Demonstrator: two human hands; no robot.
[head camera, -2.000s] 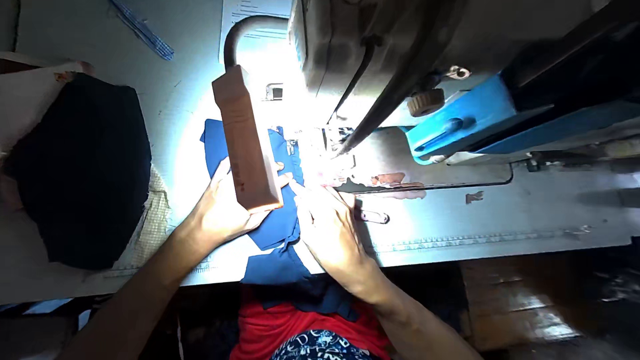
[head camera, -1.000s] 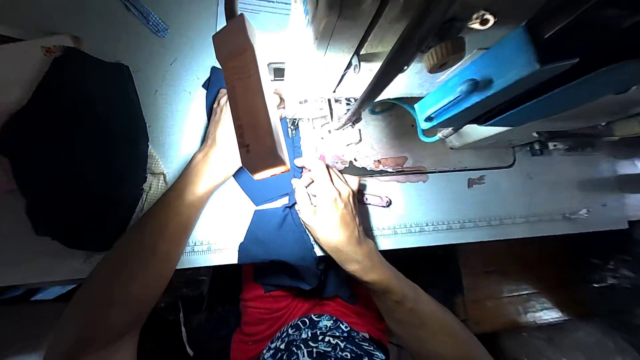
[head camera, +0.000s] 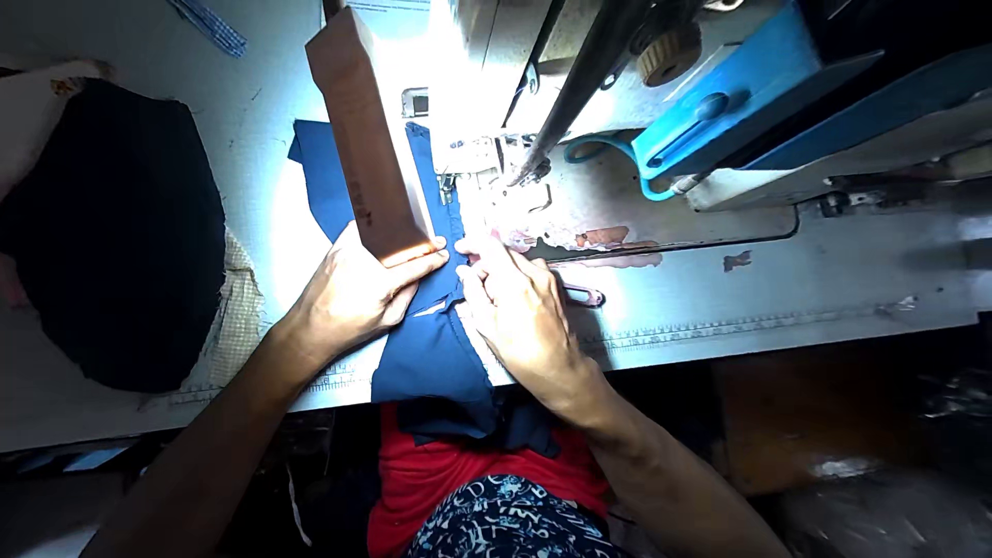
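A blue fabric piece (head camera: 434, 356) runs from under the presser foot (head camera: 446, 188) of a sewing machine (head camera: 496, 77) toward me and hangs over the table's front edge. My left hand (head camera: 356, 291) lies on the fabric left of the seam, its thumb and a fingertip meeting near the fabric's edge; part of it is behind a brown block-shaped bar (head camera: 368, 147) that juts over the cloth. My right hand (head camera: 523, 310) rests at the fabric's right edge with bent fingers, a small pinkish thing at its fingertips. Whether it pinches the cloth is hard to tell.
Dark fabric (head camera: 124, 232) lies on pale checked cloth (head camera: 242, 302) at the left. Light-blue-handled scissors (head camera: 659, 178) sit in a blue holder (head camera: 728, 85) at the right. A small pink-handled tool (head camera: 583, 295) lies by my right hand. A measuring tape (head camera: 697, 329) runs along the table's front edge.
My left hand has come back from farther up the fabric toward me, its thumb now near my right fingertips. My right hand has stayed at the fabric's right edge.
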